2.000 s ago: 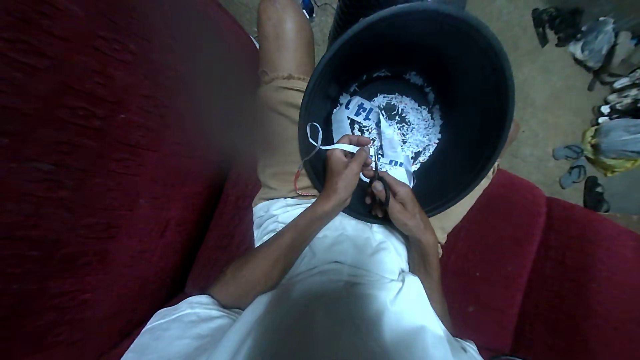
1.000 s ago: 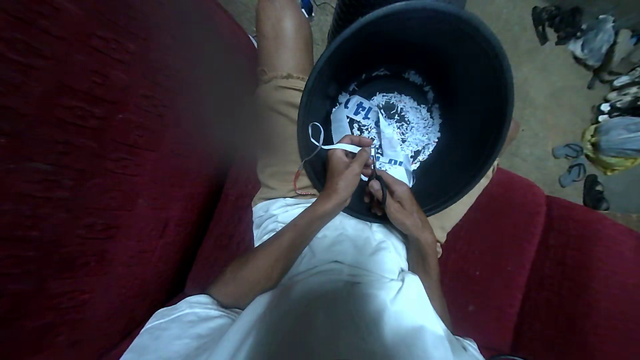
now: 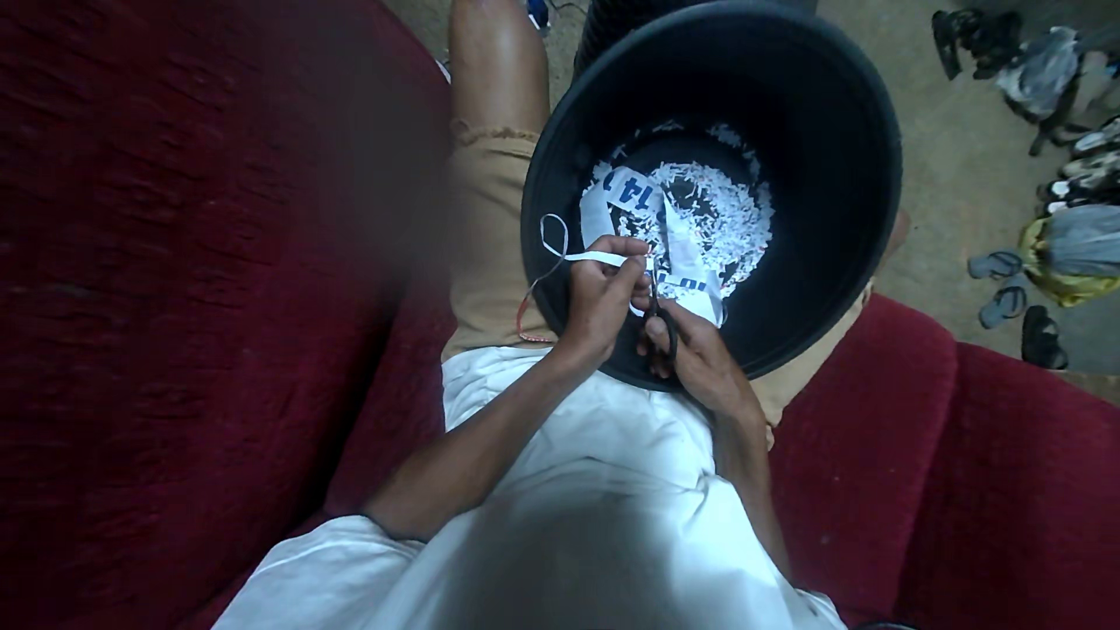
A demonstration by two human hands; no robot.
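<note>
A large black plastic tub (image 3: 827, 219) leans between my legs, with many small white paper cuttings (image 3: 722, 210) at its bottom. My left hand (image 3: 608, 284) pinches a narrow white paper strip (image 3: 598, 257), whose looped tail hangs over the tub's left rim. My right hand (image 3: 687, 346) holds dark-handled scissors (image 3: 662, 328), their blades at the strip by my left fingertips. Wider paper strips with blue printing (image 3: 634, 191) lie in the tub, beyond and below my hands. Whether the blades are parted is too small to tell.
A dark red sofa (image 3: 875, 420) lies under and beside me. Flip-flops (image 3: 1003, 302), other shoes (image 3: 1043, 337) and plastic bags (image 3: 1046, 74) are on the floor at the right. A dark ribbed container (image 3: 617, 31) stands behind the tub.
</note>
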